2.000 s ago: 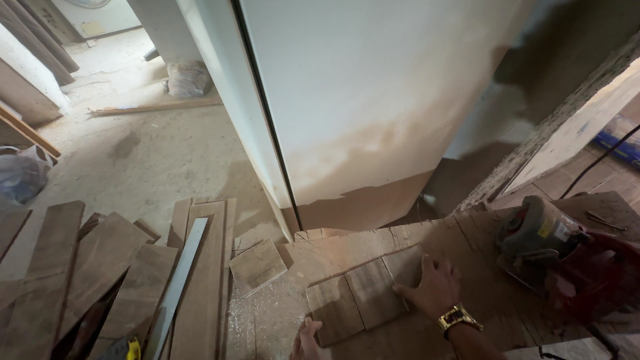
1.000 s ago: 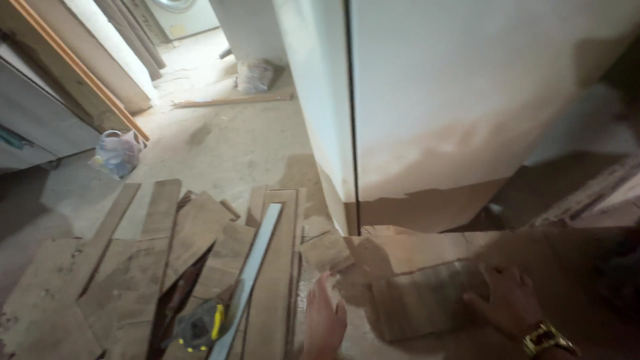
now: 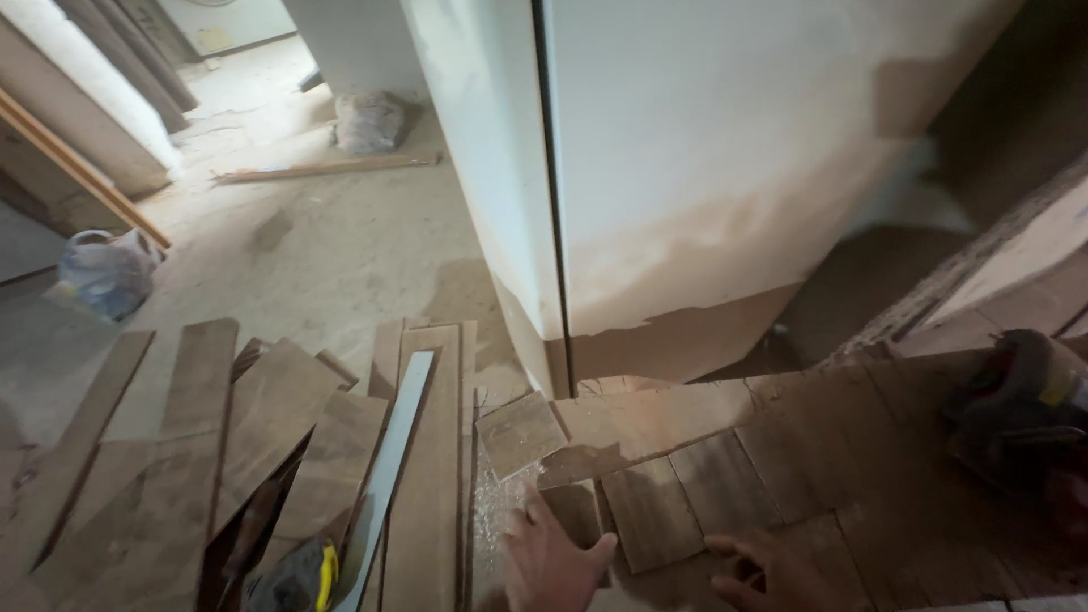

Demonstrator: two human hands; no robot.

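Note:
My left hand (image 3: 552, 552) lies at the bottom centre, thumb and fingers spread around a small wood plank piece (image 3: 571, 512); whether it grips the piece is unclear. My right hand (image 3: 761, 571), in shadow, has its fingers curled near the lower corner of a square wood plank piece (image 3: 653, 513). Another cut piece (image 3: 722, 480) lies against that one on its right. A loose square piece (image 3: 521, 435) sits tilted above my left hand, beside the long plank strip (image 3: 650, 418) at the foot of the white panel.
The white panel (image 3: 680, 170) stands ahead. Left lie stacked planks (image 3: 293, 425), a metal straightedge (image 3: 395, 476) and a tape measure (image 3: 293, 578). A red and dark power tool (image 3: 1020, 416) rests at right. Plastic bags (image 3: 109, 272) and a wood strip (image 3: 331, 168) lie on the floor.
My left hand now lies over a small piece at the left end of the row. My right hand's fingers, spread before, are now curled. The view has swung left, then partly back.

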